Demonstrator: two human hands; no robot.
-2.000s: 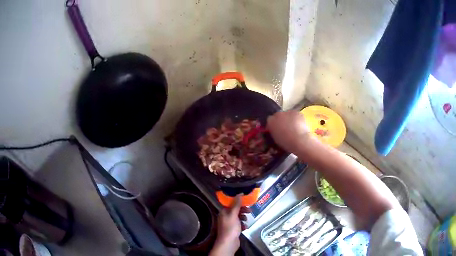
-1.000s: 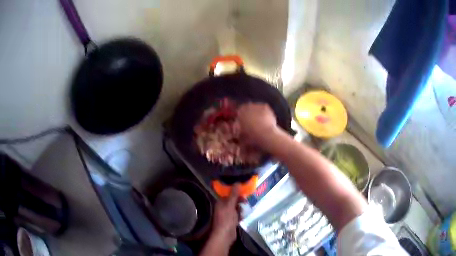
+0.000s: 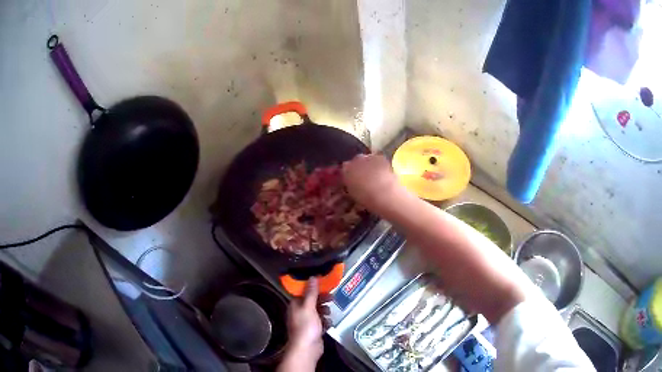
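The black wok (image 3: 239, 174) stands on the silver-edged induction cooker (image 3: 356, 285), whose red digits are lit. Sliced meat (image 3: 297, 218), pink and light brown, lies spread over the wok's bottom. My left hand (image 3: 306, 320) holds the wok's near orange handle (image 3: 294, 284), thumb on top. My right hand (image 3: 369, 178) is closed over the wok's right side, above the meat. It grips the red spatula (image 3: 324, 178); only part of the red shows, among the meat, and its handle is hidden by my hand.
A tray of small fish (image 3: 414, 327) lies right of the cooker. A bowl of green vegetable (image 3: 493, 225), a steel bowl (image 3: 562, 269) and a yellow disc (image 3: 432, 168) are farther right. A black pan (image 3: 138, 163) hangs left. A dark pot (image 3: 243, 325) sits lower left; a towel (image 3: 541, 109) hangs right.
The camera view has shifted. My right hand and the spatula moved left into the wok, then back toward its right side. The meat is spread differently. My left hand stays on the handle.
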